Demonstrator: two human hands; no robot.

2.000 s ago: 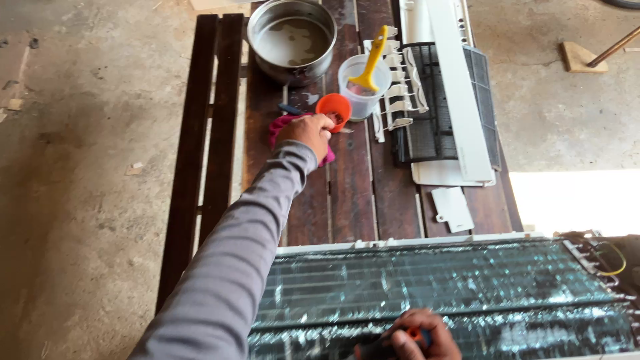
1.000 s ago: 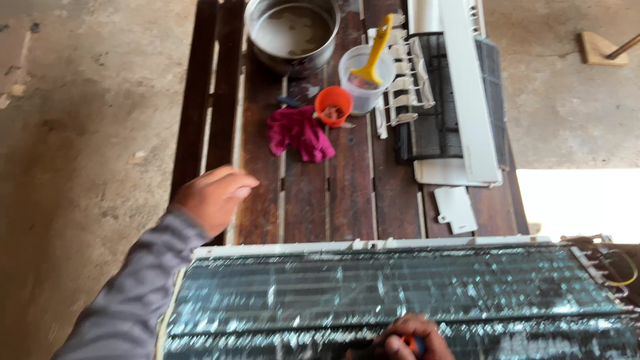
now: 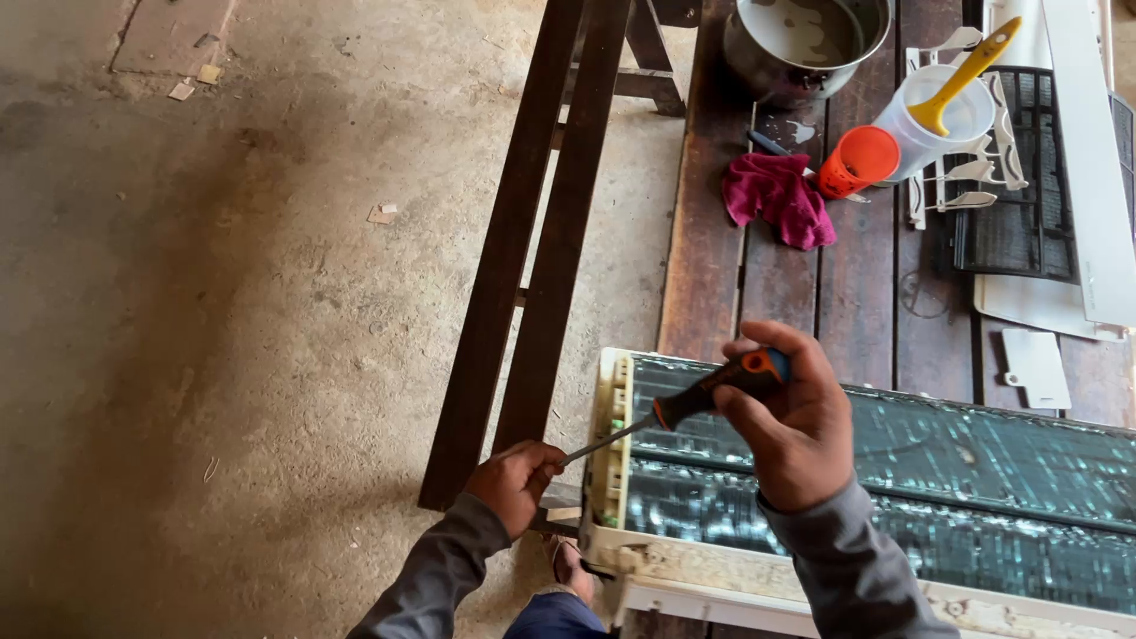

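My right hand (image 3: pixel 794 417) holds a screwdriver (image 3: pixel 710 390) by its black and orange handle, above the left end of an air conditioner's finned coil (image 3: pixel 958 453). The shaft slants down to the left, and the fingers of my left hand (image 3: pixel 515 484) are closed around its tip, just left of the unit's white plastic frame (image 3: pixel 692 555). Whether a screw is between those fingers cannot be told. Beyond the unit, a magenta cloth (image 3: pixel 779 200) lies beside an orange cup (image 3: pixel 856 161) with small things inside.
A metal pot (image 3: pixel 803 53) of cloudy liquid and a clear plastic tub (image 3: pixel 936 115) with a yellow-handled brush (image 3: pixel 967 75) stand on the slatted wooden table (image 3: pixel 861 293). Mesh filters (image 3: pixel 1016 177), white plastic parts and a small white cover (image 3: pixel 1037 368) lie at right. A dark wooden bench (image 3: pixel 550 240) stands at left.
My left hand has moved away from the orange cup to the screwdriver's tip. My right hand has raised the screwdriver at the unit's left end. The view has swung left.
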